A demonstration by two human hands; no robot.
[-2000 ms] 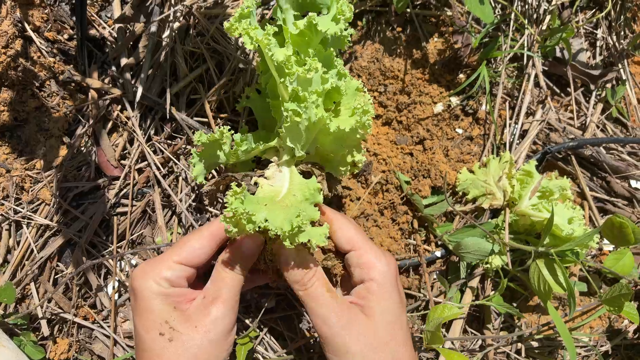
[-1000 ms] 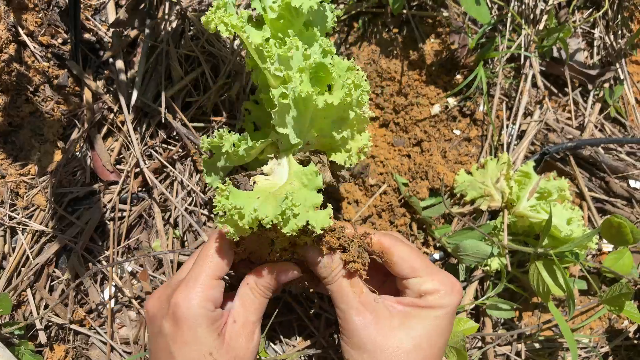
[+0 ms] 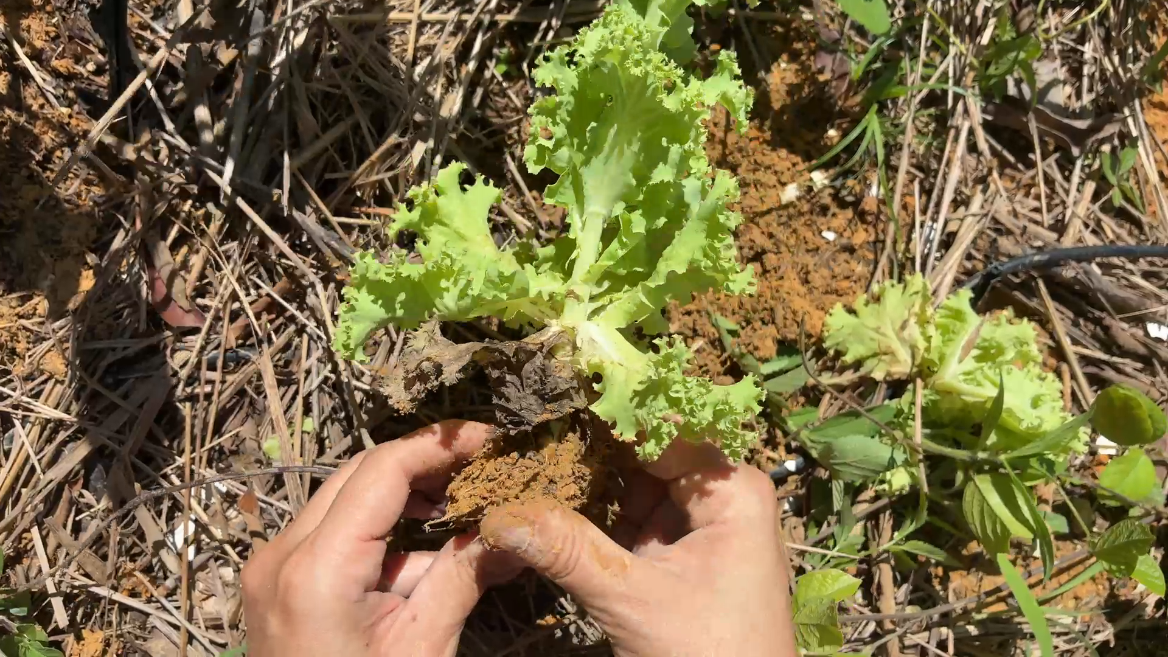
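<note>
A curly-leaf lettuce plant [image 3: 602, 210] with bright green frilled leaves lies across the middle of the head view, its base toward me. Brown withered leaves [image 3: 534, 379] hang at the stem, just above a clump of soil and roots [image 3: 525, 474]. From the left, my left hand [image 3: 365, 547] holds that root clump between bent fingers and thumb. My right hand [image 3: 666, 547] grips it from the other side, its thumb, dusted with soil, laid across the front of the clump. Some of my right fingertips are hidden under the lower green leaf.
Dry straw mulch [image 3: 265, 182] covers the ground on the left. Loose orange-brown soil [image 3: 803, 246] shows behind the plant. At the right lie detached lettuce leaves [image 3: 967, 365] among green weeds [image 3: 1004, 511], near a thin black hose [image 3: 1068, 258].
The plant has turned in my hands, so the stem base, the withered leaves and more of the soil clump now show. My right thumb has moved across the clump.
</note>
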